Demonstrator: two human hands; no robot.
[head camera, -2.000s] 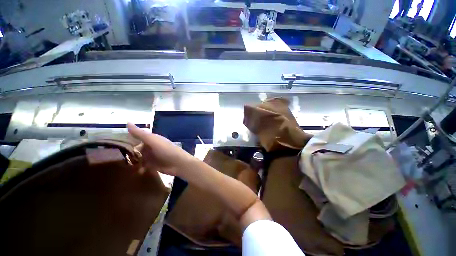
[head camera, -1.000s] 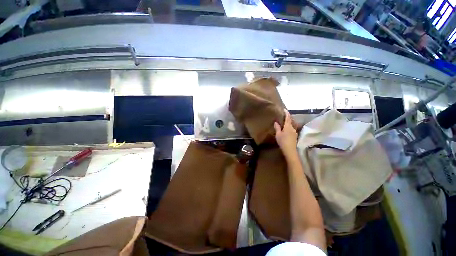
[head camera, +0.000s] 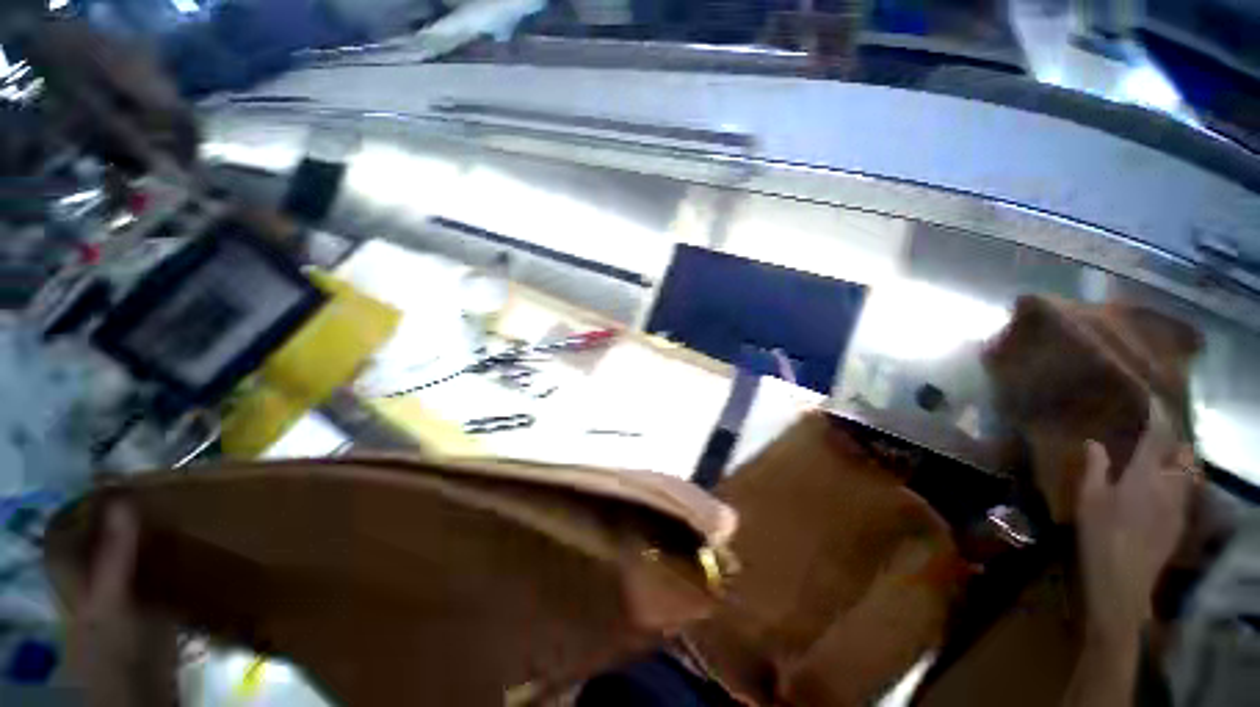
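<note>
A large brown bag body (head camera: 415, 566) spans the lower left, with gold-coloured zipper teeth near its right end. My left hand (head camera: 113, 608), blurred and cut off by the lower edge, holds its left end. My right hand (head camera: 1133, 532) is at the right with thumb and fingers around the lower part of a crumpled brown fabric piece (head camera: 1092, 366); blur hides the exact grip. More brown panels (head camera: 829, 539) lie between my hands at the front edge.
A white table section (head camera: 608, 401) holds a red-handled screwdriver (head camera: 587, 339), black cable and small slim tools. A black-framed control panel (head camera: 210, 312) and yellow sheet (head camera: 311, 366) stand at left. Metal rails run across the back.
The view has swung left and tilted. The bag body is raised into view with my left hand on its end. My right hand stays at the crumpled brown piece, now farther right in view.
</note>
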